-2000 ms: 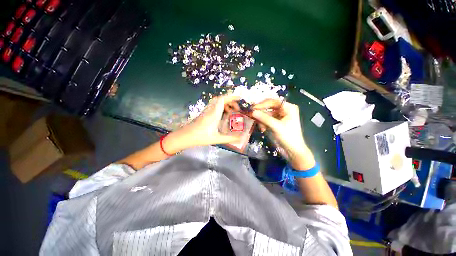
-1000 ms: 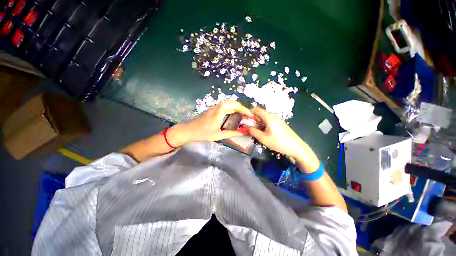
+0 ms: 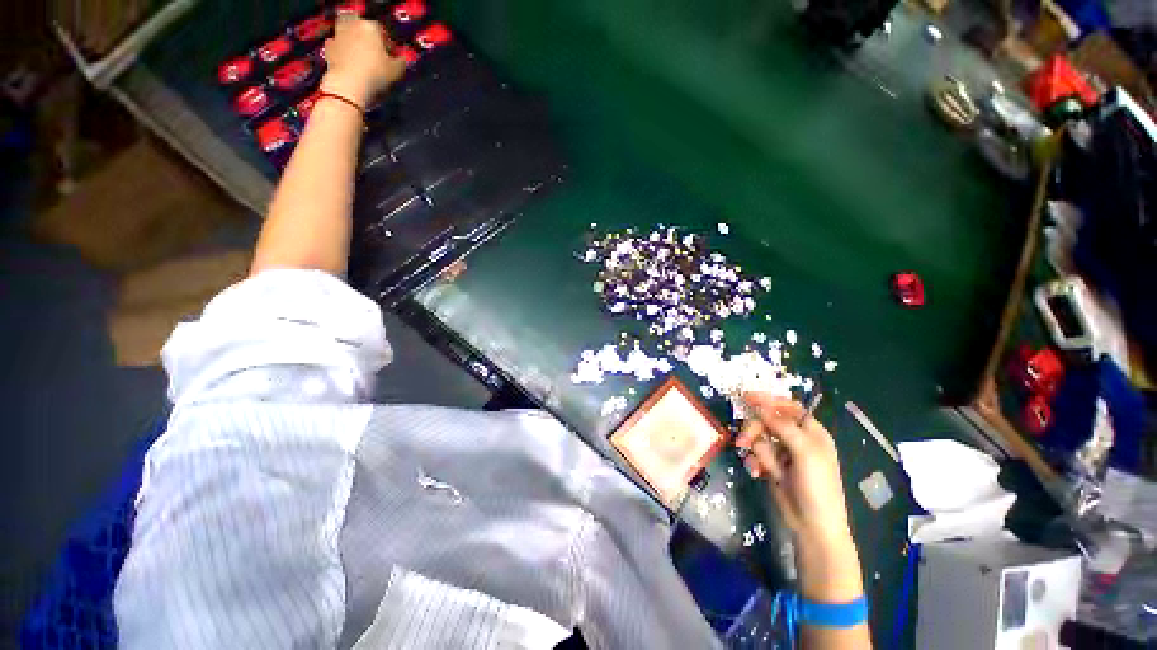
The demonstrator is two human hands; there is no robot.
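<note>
My left hand [image 3: 360,57] reaches over the black blister tray [image 3: 444,152] at the upper left, among red device housings [image 3: 275,132]. Its fingertips are over a housing, and I cannot tell if they grip it. My right hand [image 3: 789,455] is beside the square jig [image 3: 669,439] at the front edge of the mat, with a thin dark tool, probably tweezers [image 3: 812,406], between its fingers. The jig has an orange-brown rim and a pale centre with no housing on it. Dark and white small parts [image 3: 673,282] lie behind it, with a bright white heap [image 3: 749,372] nearer.
A single red housing [image 3: 907,288] lies on the green mat at right. The brown-edged parts box [image 3: 1002,333] is at far right. A pale stick [image 3: 872,429], small pad [image 3: 875,490], white tissues [image 3: 952,489] and white box [image 3: 990,597] are at lower right.
My left hand has left the jig and moved to the tray at upper left. The housing is gone from over the jig. My right hand has drawn apart to the right. The view has shifted left.
</note>
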